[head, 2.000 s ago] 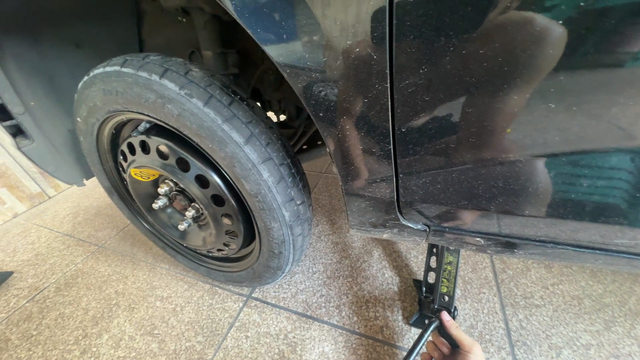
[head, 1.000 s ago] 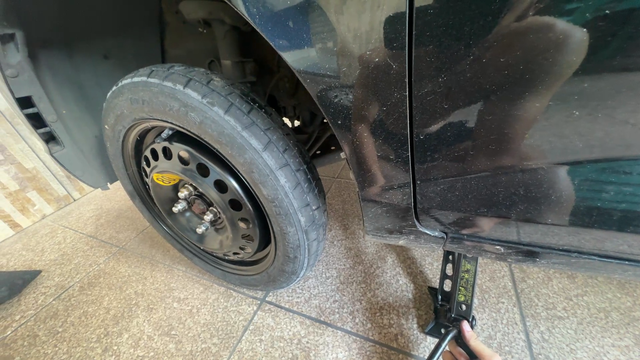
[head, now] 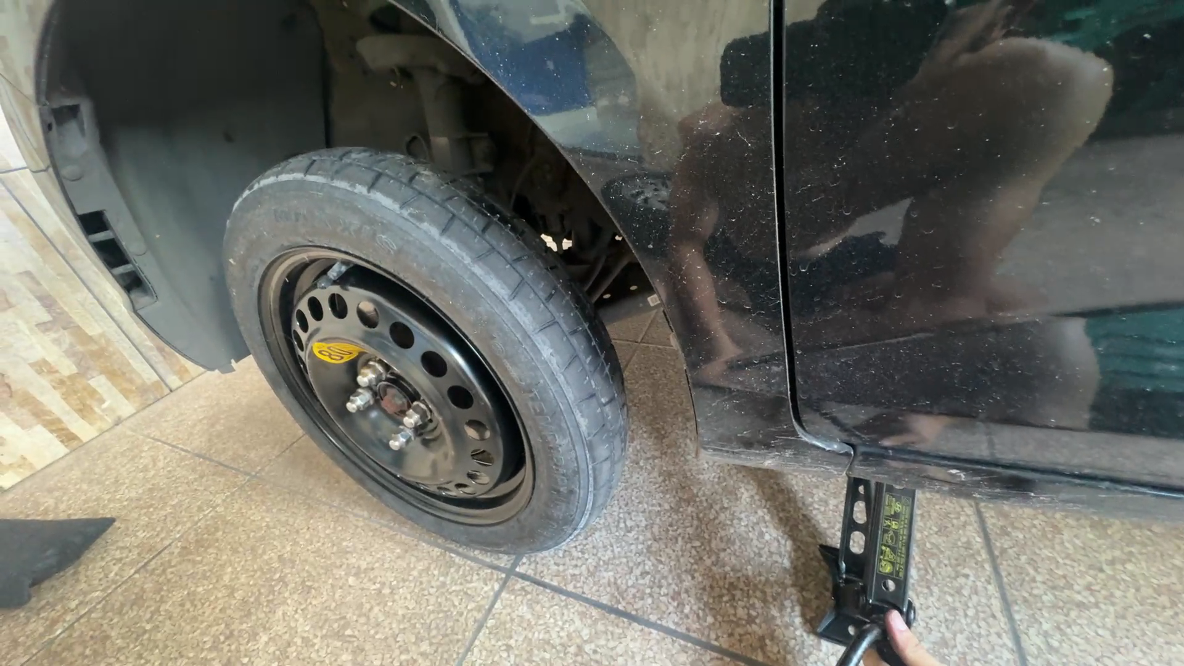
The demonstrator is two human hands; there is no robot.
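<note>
My right hand is at the lower edge, partly cut off, with its fingers around the bent black crank handle where it meets the jack. The black scissor jack stands under the sill of a dark car, with a yellow-marked label on its arm. My left hand is not in view. To the left, a spare wheel with a black steel rim sits at the front wheel arch, tilted in view. Several silver lug nuts show at its hub, beside a yellow sticker.
The dusty fender and front door fill the right, reflecting a crouching person. A dark wheel-arch liner hangs at the left. Joints run across the speckled tile floor; a dark flat piece lies at lower left.
My right hand stays at the jack's crank end, and less of it shows at the lower edge. The wheel and jack show no plain change; the view has shifted somewhat.
</note>
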